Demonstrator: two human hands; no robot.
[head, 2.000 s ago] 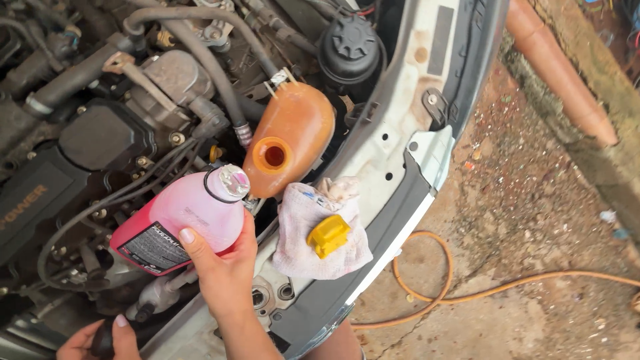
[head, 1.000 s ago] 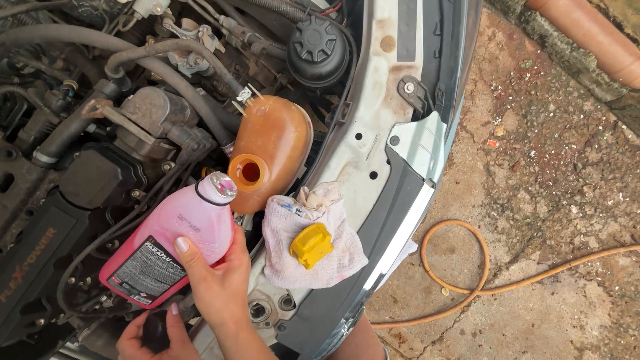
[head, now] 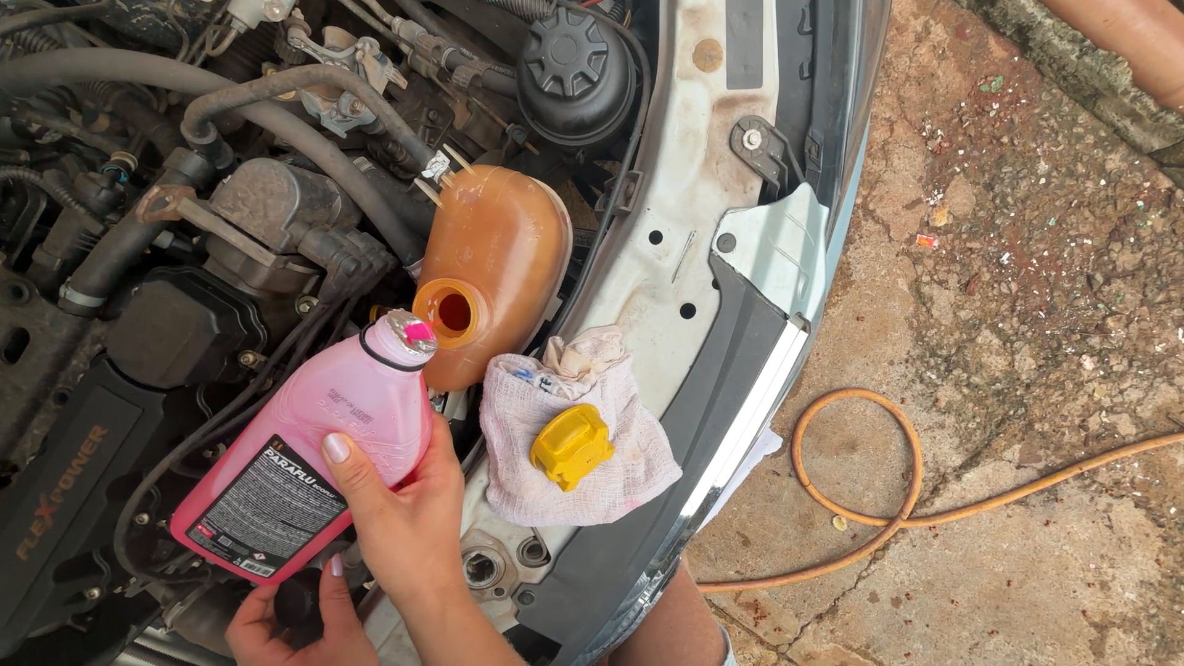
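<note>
My right hand [head: 407, 518] grips a bottle of pink coolant [head: 314, 453], thumb in front. The bottle leans up and right; its mouth, with a torn foil seal showing pink, is right beside the open neck of an orange-brown expansion tank [head: 499, 250]. My left hand [head: 301, 624] is below the bottle's base, with a round black cap [head: 298, 599] between thumb and fingers. A yellow cap [head: 572, 447] lies on a pinkish-white cloth [head: 518, 472] on the car's front crossmember, right of the bottle. Whether liquid is flowing is unclear.
A black-capped reservoir [head: 573, 74] stands behind the tank. Hoses and an engine cover [head: 74, 499] fill the left. The pale front crossmember [head: 638, 259] curves past the cloth. An orange hose [head: 916, 462] loops on the concrete, and part of a leg [head: 671, 620] shows below the bumper.
The bottle's mouth has moved closer to the tank's open neck. My left hand, with the black cap, has come nearer to my right hand. The yellow cap stays on the cloth.
</note>
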